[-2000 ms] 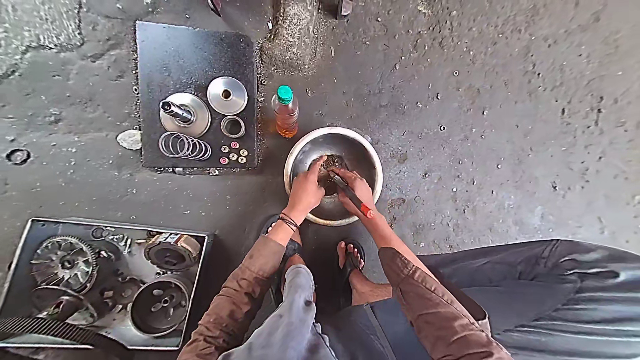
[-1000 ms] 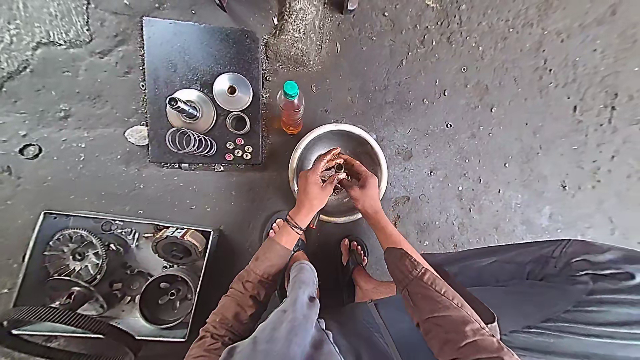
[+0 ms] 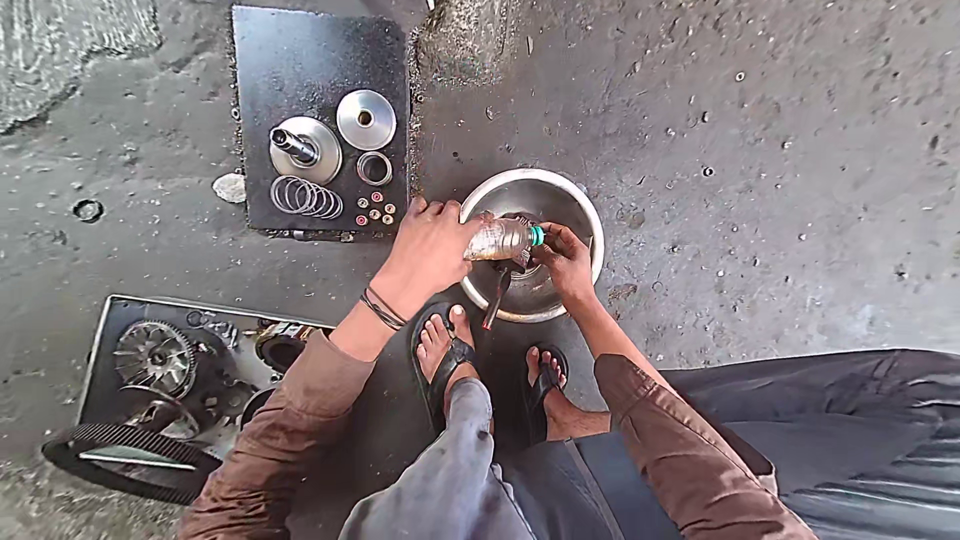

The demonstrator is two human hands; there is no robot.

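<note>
My left hand (image 3: pixel 431 244) is closed around a clear plastic bottle (image 3: pixel 499 240), which lies tilted on its side over a metal bowl (image 3: pixel 525 180). The bottle's green cap (image 3: pixel 537 235) points right, and the fingers of my right hand (image 3: pixel 564 259) are at it; whether the cap is loose cannot be told. Inside the bowl, partly hidden under the bottle, is a dark metal part. A brush-like tool with a dark handle (image 3: pixel 498 296) and a red tip leans out over the bowl's near rim.
A dark board (image 3: pixel 322 60) holds a pulley half with a shaft (image 3: pixel 307 150), a metal disc (image 3: pixel 366 120), a spring (image 3: pixel 304 197), a ring (image 3: pixel 374 169) and several small rollers (image 3: pixel 376 197). At lower left, a tray (image 3: pixel 94 360) holds clutch parts; a toothed belt (image 3: pixel 127 480) overlaps it.
The bottle, which stood beside the board, is now in my left hand over the bowl. My right hand has gone from the dark part to the bottle's cap. The tool now rests on the bowl.
</note>
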